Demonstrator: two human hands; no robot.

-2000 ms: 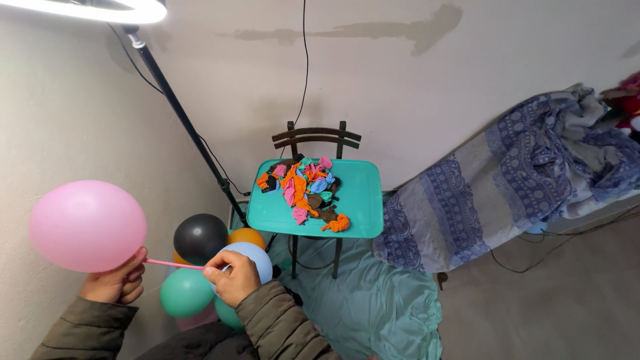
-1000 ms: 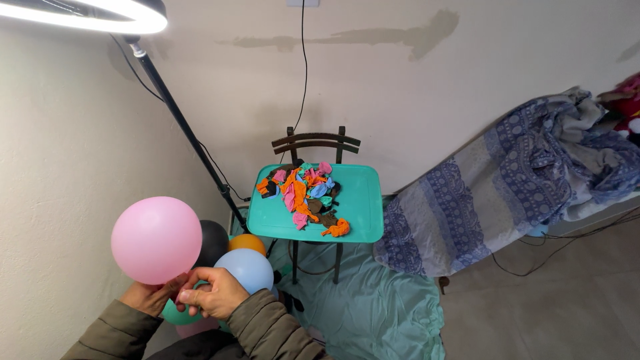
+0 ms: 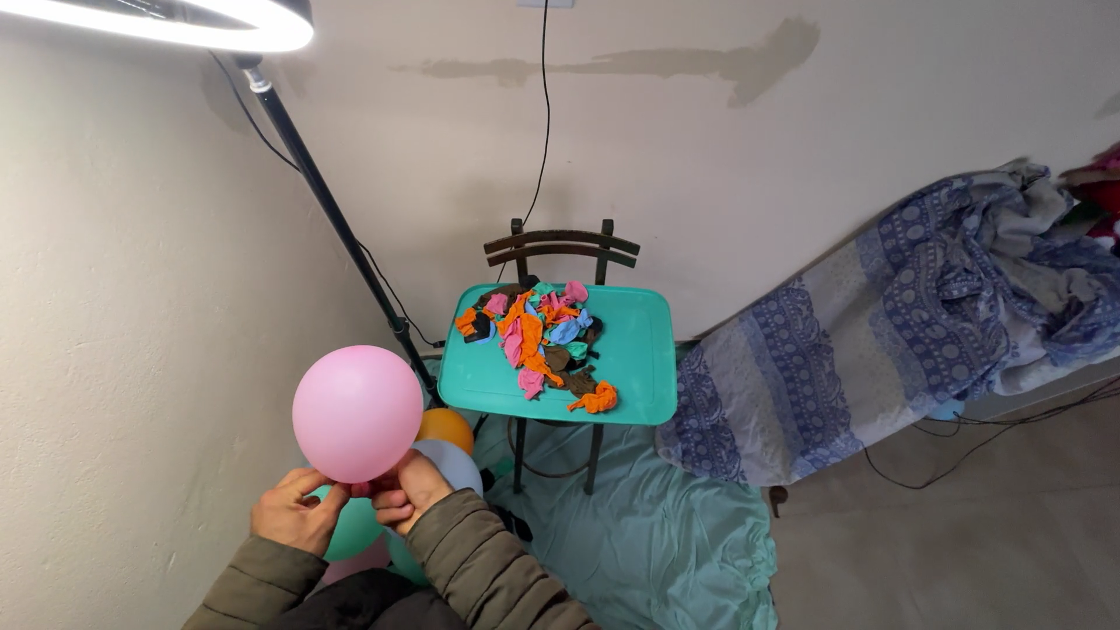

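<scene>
An inflated pink balloon (image 3: 357, 413) stands above my two hands, its neck between them. My left hand (image 3: 296, 514) pinches the neck from the left with thumb and finger. From the right, my right hand (image 3: 409, 492) grips the neck with curled fingers, partly behind the cuff. Below and behind the hands lie inflated balloons: a green one (image 3: 352, 523), a light blue one (image 3: 453, 464) and an orange one (image 3: 448, 428). On a turquoise tray (image 3: 639, 350) beyond them lies a heap of uninflated balloons (image 3: 525, 337) in orange, pink, blue, green, brown and black.
The tray rests on a chair with a dark slatted back (image 3: 562, 247). A ring light (image 3: 219, 31) on a black pole (image 3: 328, 197) stands at the left. Crumpled green fabric (image 3: 647, 542) covers floor around the chair. At right, patterned cloth (image 3: 787, 385) hangs near dark cables (image 3: 927, 477).
Two seconds ago the pink balloon was farther left, its neck stretched long between my separated hands. Now my hands are close together at its base, and the balloon has moved right.
</scene>
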